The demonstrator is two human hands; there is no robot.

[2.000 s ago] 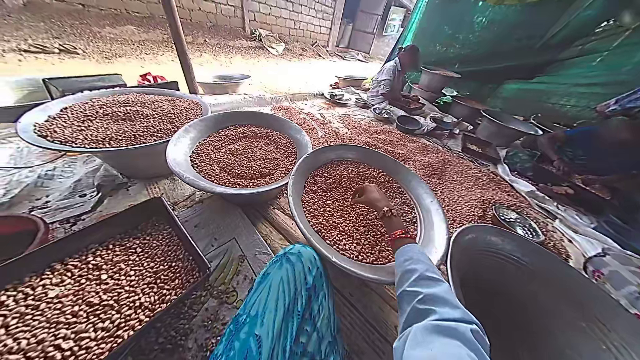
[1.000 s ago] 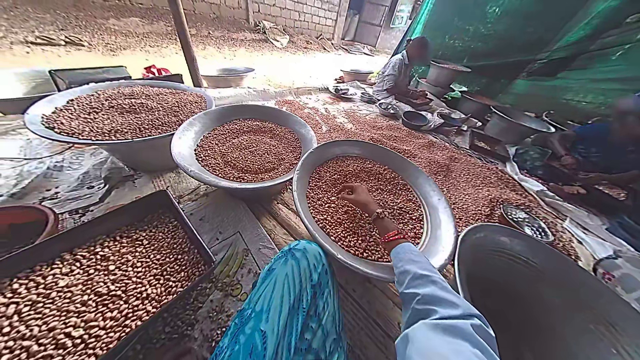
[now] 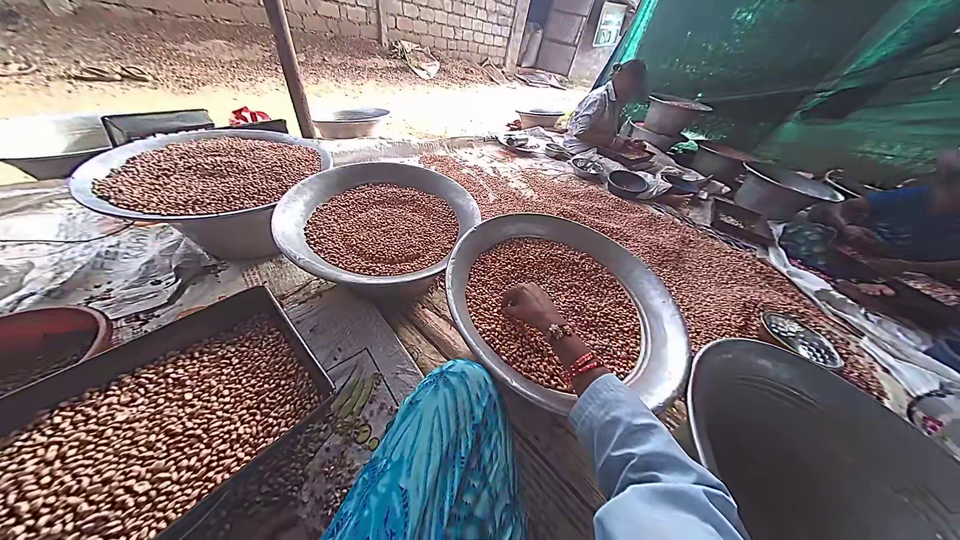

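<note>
My right hand (image 3: 531,306), with a bracelet and red bangles at the wrist, is over the reddish-brown nuts or seeds (image 3: 577,292) in a wide metal basin (image 3: 664,330). Its fingers are bent down at the surface of the heap; whether they pinch anything is hidden. My left hand is out of view. Touching or almost touching that basin is a second metal basin (image 3: 289,225) of the same kind of nuts, and a third, larger one (image 3: 251,234) stands behind to the left. A dark rectangular tray (image 3: 319,375) of larger-looking nuts lies at the lower left.
A big dark metal pan (image 3: 810,450) stands at the lower right beside a small perforated dish (image 3: 802,337). More nuts are spread over the ground sheet (image 3: 675,247). One person (image 3: 600,112) sits at the back, another (image 3: 907,225) at the right. A pole (image 3: 289,67) rises behind the basins.
My right hand has shifted left across the nuts in the basin since the earliest frame. The basins and the tray have stayed in place.
</note>
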